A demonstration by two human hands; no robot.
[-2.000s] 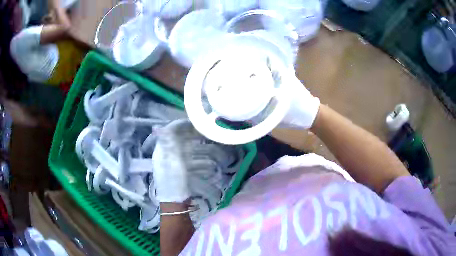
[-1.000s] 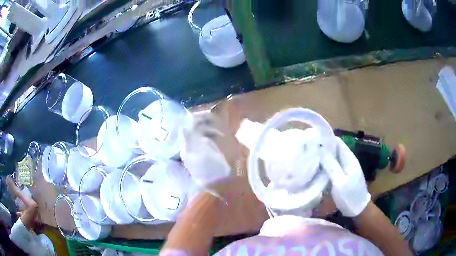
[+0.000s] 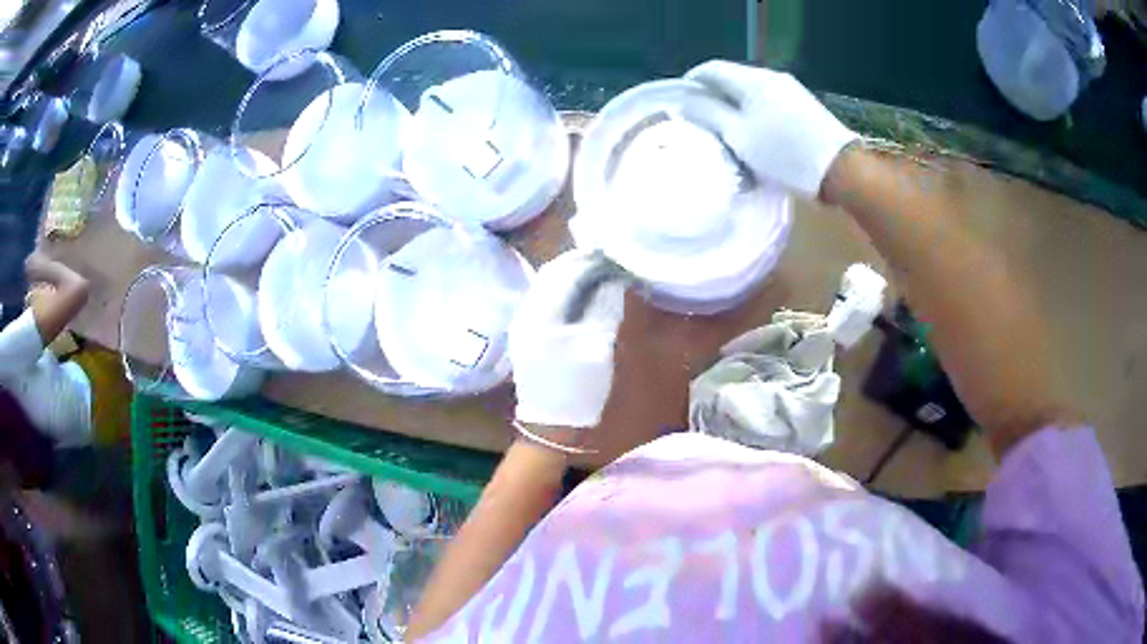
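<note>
A white ring plate [image 3: 604,164] lies over a rounded white housing [image 3: 723,296] on the cardboard-covered bench [image 3: 654,377]. My right hand [image 3: 774,126], in a white glove, grips the far right rim of the plate. My left hand [image 3: 566,340], also gloved, is at the near left edge of the plate and housing, with its fingers at the rim; whether it grips is not clear. Several clear-and-white housings [image 3: 434,308] stand in rows to the left. A crumpled rag [image 3: 767,390] lies nearer me.
A green crate [image 3: 289,434] of white stem brackets [image 3: 321,572] is at the lower left. The green conveyor [image 3: 855,50] runs behind with housings on it. A dark green motor tool [image 3: 925,390] lies right of the rag. Another person's arm [image 3: 50,296] is at the far left.
The ring plate has moved left and away from me, beside the housing rows. My left hand has come to its near edge. The rag is now uncovered.
</note>
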